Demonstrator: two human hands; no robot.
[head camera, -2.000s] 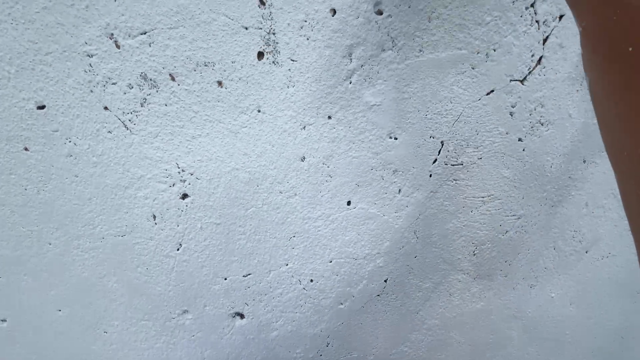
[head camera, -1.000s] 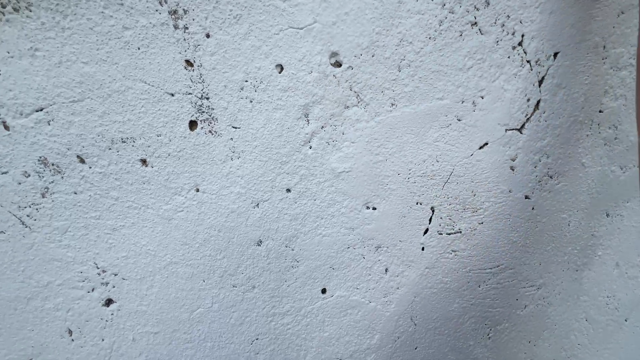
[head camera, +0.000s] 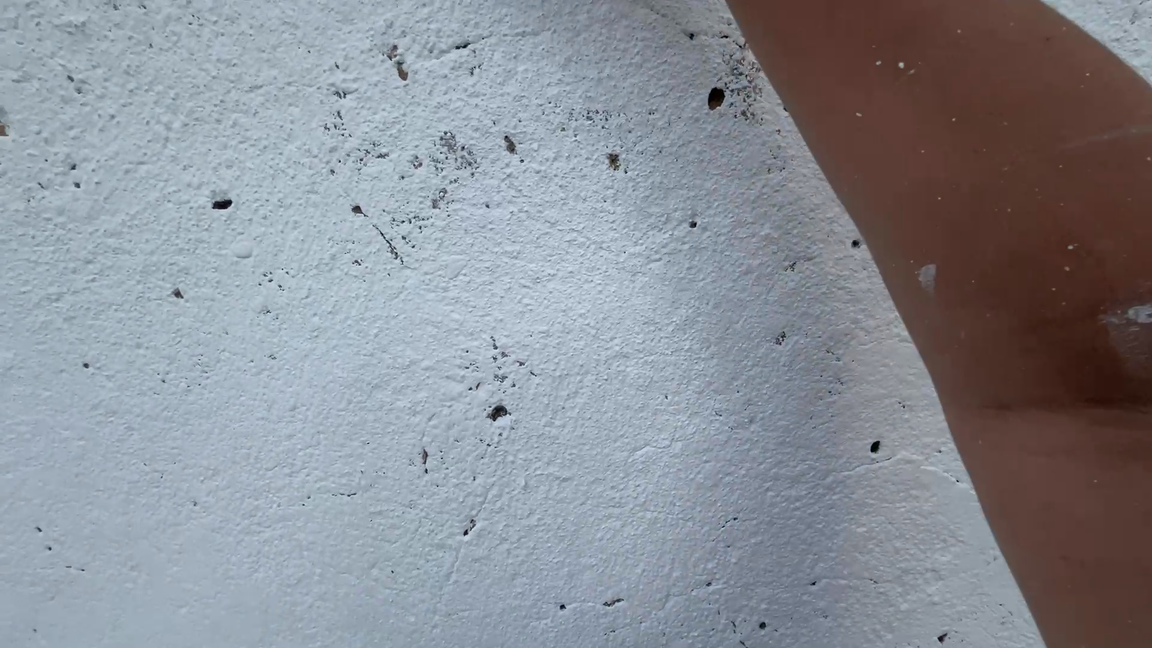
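A white, rough wall (head camera: 558, 297) with small dark holes and pits fills most of the head view. Across the right side runs a bare arm (head camera: 1008, 270), bent at the elbow and flecked with specks and smears of white paint. Its hand is outside the frame, beyond the top edge, so what it holds or touches is hidden. Neither my left hand nor my right hand shows. A soft shadow lies on the wall just left of the arm.
The pitted wall surface stands close in front of the camera. A dark hole (head camera: 716, 97) sits beside the arm near the top, and another pit (head camera: 498, 412) lies near the middle.
The arm now covers much of the right side; one second ago only a thin sliver showed at the right edge. The view has shifted along the wall.
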